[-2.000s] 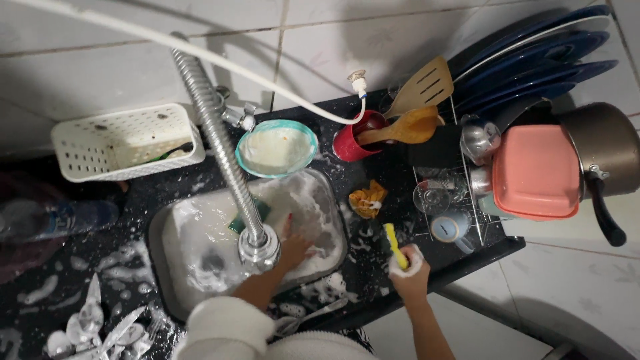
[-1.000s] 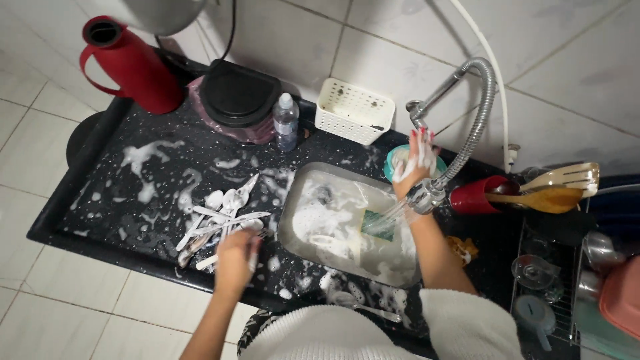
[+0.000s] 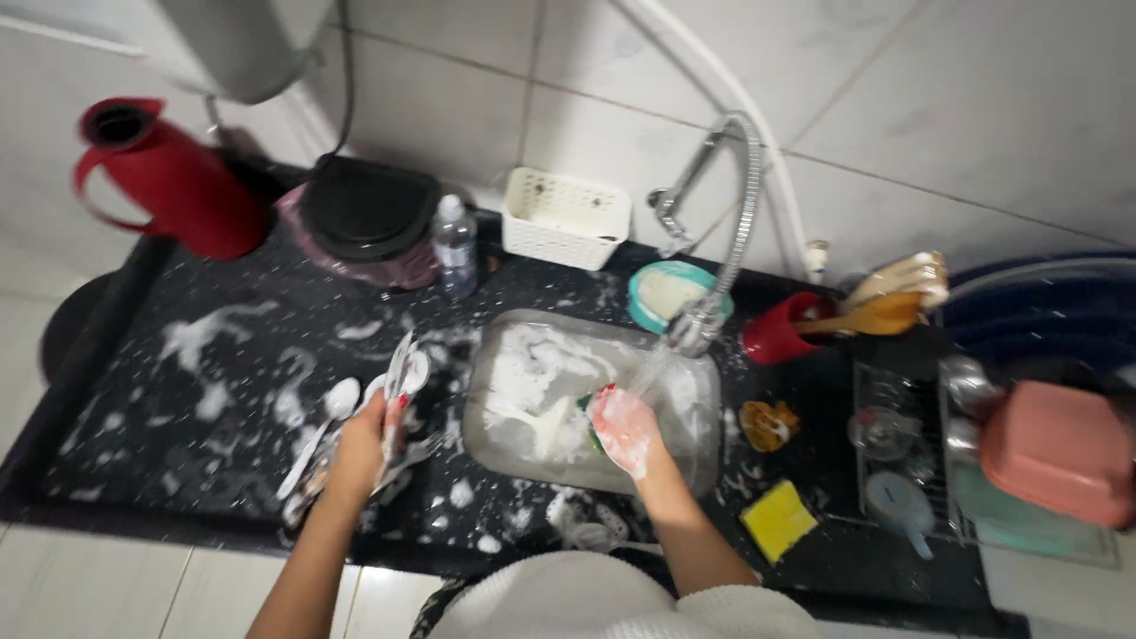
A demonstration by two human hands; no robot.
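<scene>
My left hand [image 3: 368,439] grips several soapy spoons and other cutlery [image 3: 401,368] over the cutlery pile [image 3: 311,461] on the black speckled counter. Foam covers my right hand [image 3: 624,430], which is held palm up under the running water of the flexible metal faucet [image 3: 697,324], with nothing seen in it. Below it the sink basin [image 3: 475,399] holds sudsy water, and part of a green scouring pad [image 3: 593,426] shows beside the hand. A yellow sponge [image 3: 778,522] lies on the counter right of the basin. A teal bowl [image 3: 641,297] with pale contents stands behind the basin.
Along the back stand a red thermos jug [image 3: 200,195], a black-lidded bin [image 3: 368,209], a plastic bottle [image 3: 456,248] and a white basket [image 3: 566,232]. On the right are a red utensil cup [image 3: 781,333], a crumpled orange-brown item [image 3: 768,424], a dish rack [image 3: 941,461] and a pink container [image 3: 1056,453].
My left hand now holds cutlery lifted from the pile. The right hand has moved from beside the teal bowl down over the basin, under the water. The view has shifted.
</scene>
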